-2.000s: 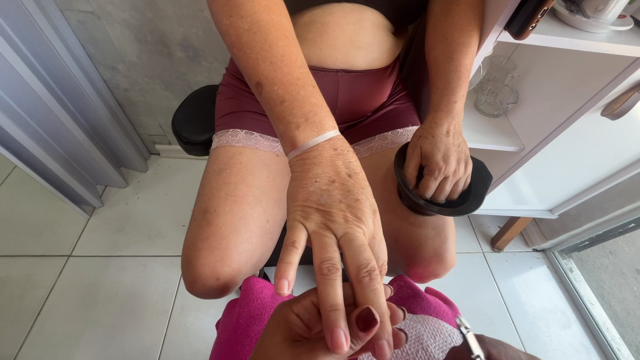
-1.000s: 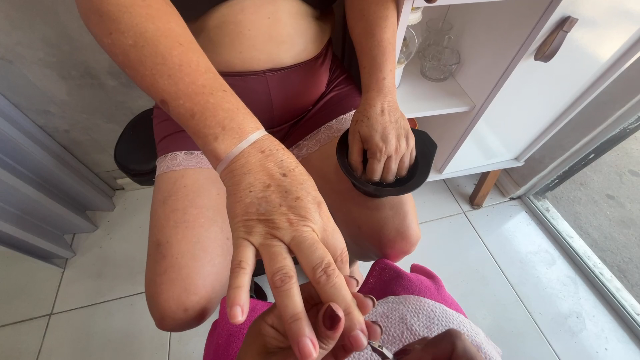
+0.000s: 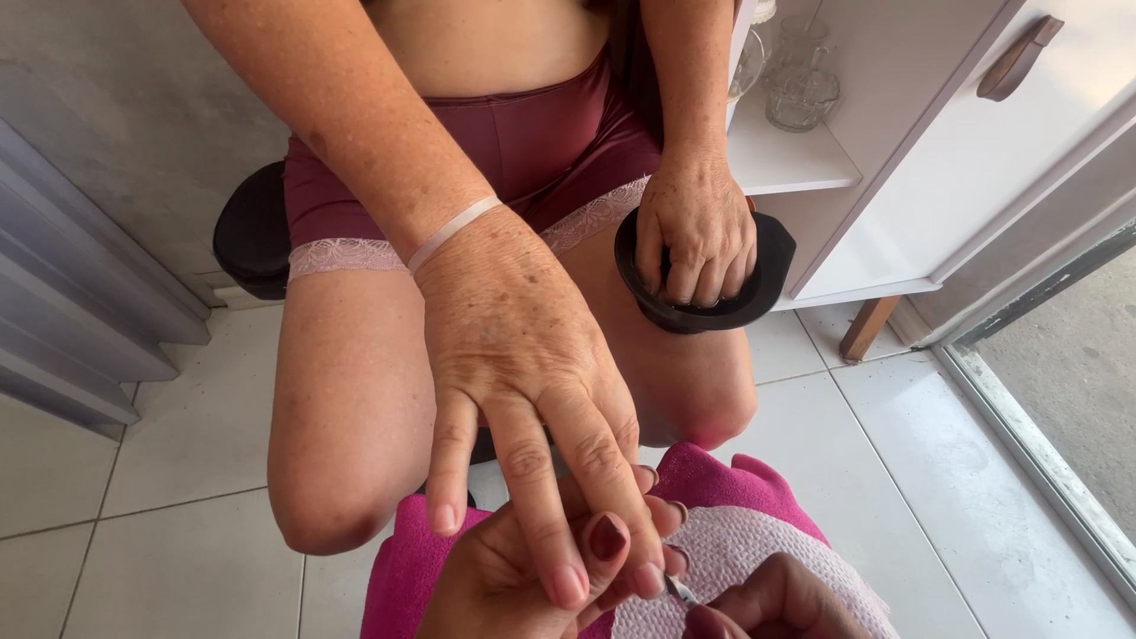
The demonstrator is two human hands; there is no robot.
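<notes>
My left hand point(image 3: 532, 568), with dark red nails, holds a finger of the other person's outstretched hand point(image 3: 524, 328) from below, its thumb lying over that finger. In my right hand point(image 3: 772, 603) is a small metal nipper point(image 3: 682, 592), mostly hidden by my fingers; its tip touches or nearly touches the edge of the held fingertip's nail. Under both my hands lie a magenta towel point(image 3: 408, 550) and a white textured paper towel point(image 3: 754, 541). The person's other hand point(image 3: 701, 231) dips its fingertips into a black bowl point(image 3: 772, 293) resting on the thigh.
The other person sits facing me on a black stool point(image 3: 253, 231). At the right stands a white cabinet point(image 3: 958, 177) with glassware point(image 3: 801, 93) on its shelf and a wooden leg point(image 3: 870, 328). A metal door track point(image 3: 1038, 479) crosses the tiled floor at the right; a grey corrugated panel point(image 3: 80, 266) stands left.
My right hand has brought the metal tool in from the right to the held fingertip. My left hand keeps its hold. The view has shifted.
</notes>
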